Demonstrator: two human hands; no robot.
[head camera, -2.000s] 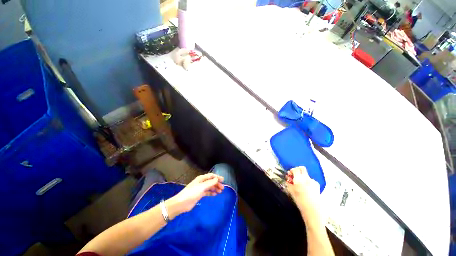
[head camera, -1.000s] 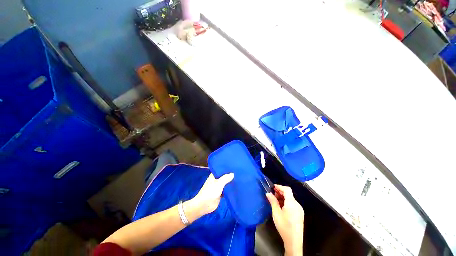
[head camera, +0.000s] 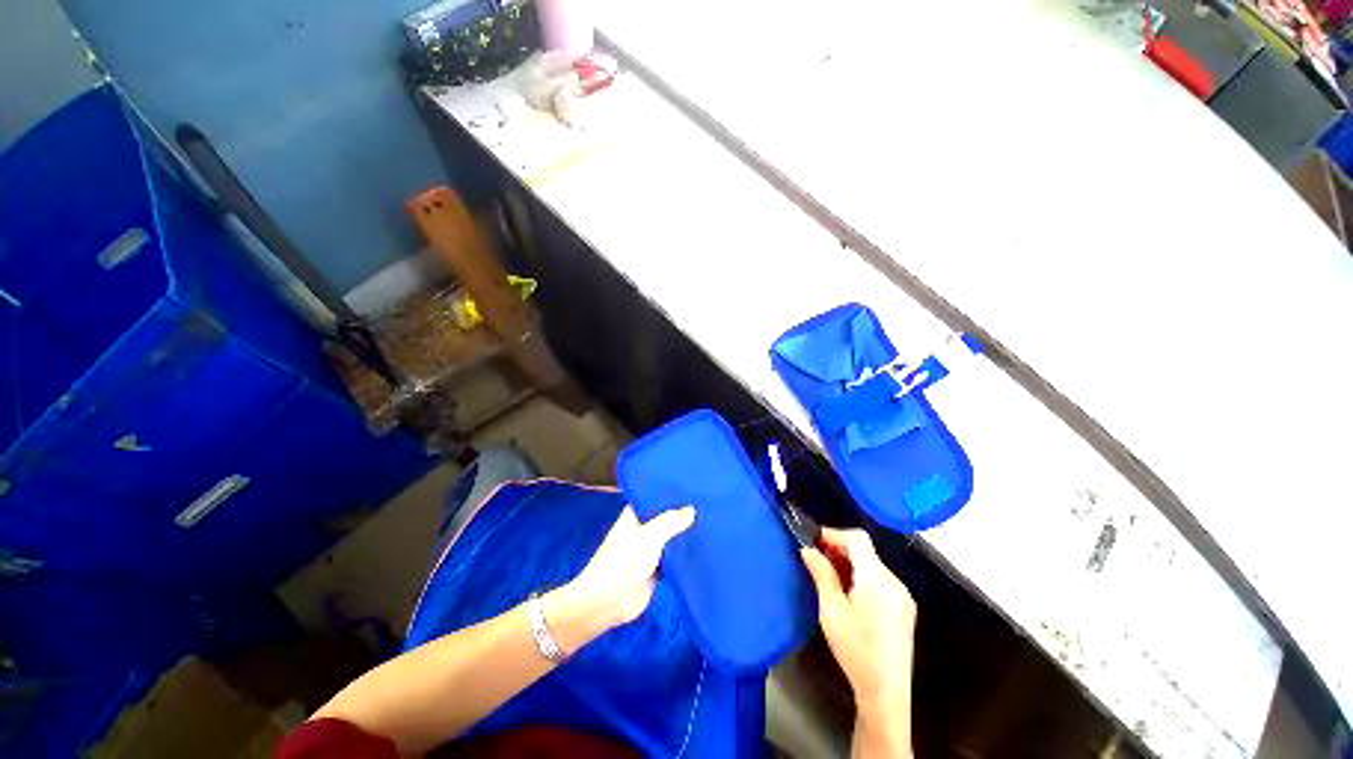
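A blue fabric pouch (head camera: 724, 541), plain side up, is held over my lap. My left hand (head camera: 631, 571) grips its left edge, thumb on top. My right hand (head camera: 868, 608) holds dark thread snips (head camera: 795, 519) at the pouch's right edge; whether the blades are open or closed I cannot tell. A white-ended piece (head camera: 776, 466) sticks out beside the pouch's upper right edge. A second blue pouch (head camera: 879, 423) with a strap and white marks lies on the bench near its front edge. A blue apron (head camera: 512, 593) covers my lap.
The long white bench (head camera: 698, 252) runs diagonally, with a dark strip (head camera: 846, 245) along it. A dark patterned box (head camera: 472, 52) and a pink bottle (head camera: 567, 22) stand at its far end. Blue bins (head camera: 223, 386) stand at left, beside a wooden piece (head camera: 468, 260).
Two seconds ago my left hand was empty and my right hand was at a pouch on the bench. Since then a pouch has come over my lap, held in my left hand.
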